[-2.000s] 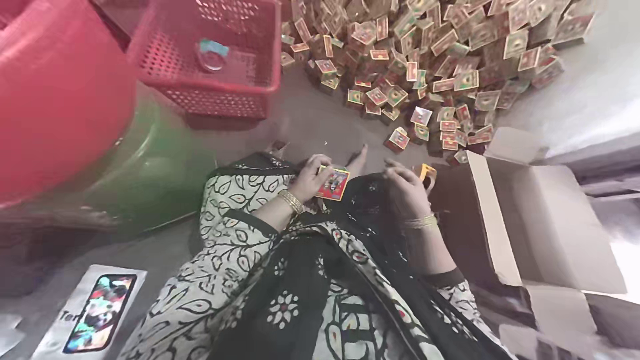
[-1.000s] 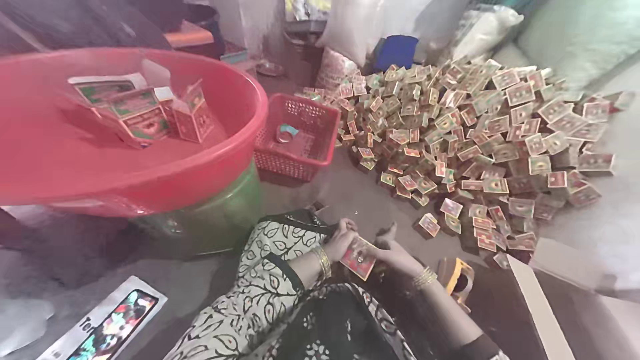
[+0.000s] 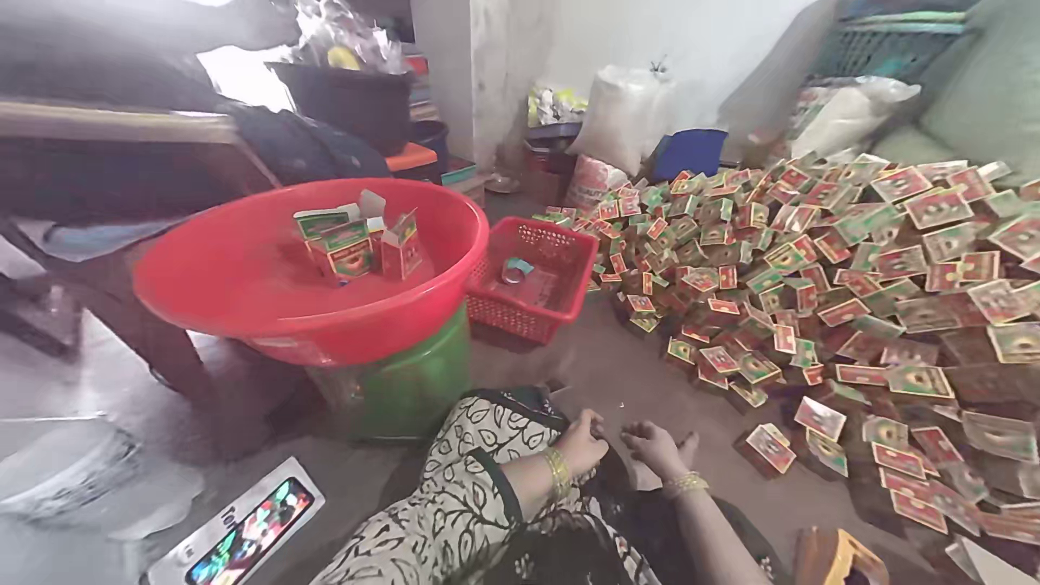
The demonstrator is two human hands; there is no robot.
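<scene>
My left hand (image 3: 583, 444) is over my lap with its fingers loosely curled, and no object shows in it. Close by on the right, my right hand (image 3: 652, 447) is raised with its fingers apart and holds nothing that I can see. Gold-coloured bangles circle both wrists. A large heap of small printed cardboard boxes (image 3: 877, 301) covers the floor to the right. One small box (image 3: 770, 449) lies at the heap's near edge, right of my right hand. Several larger printed cartons (image 3: 348, 250) stand inside a wide red plastic tub (image 3: 219, 276).
The tub rests on a green plastic container (image 3: 414, 386). Beside it is a red plastic basket (image 3: 532, 317) with a roll of tape (image 3: 514, 275) inside. A flat box with a phone picture (image 3: 252, 528) lies at lower left. An orange-and-brown object (image 3: 841, 556) is at lower right. Sacks (image 3: 621, 114) stand behind.
The red printed piece between my hands a second ago is no longer seen there, and my hands are now apart. The view has tilted up.
</scene>
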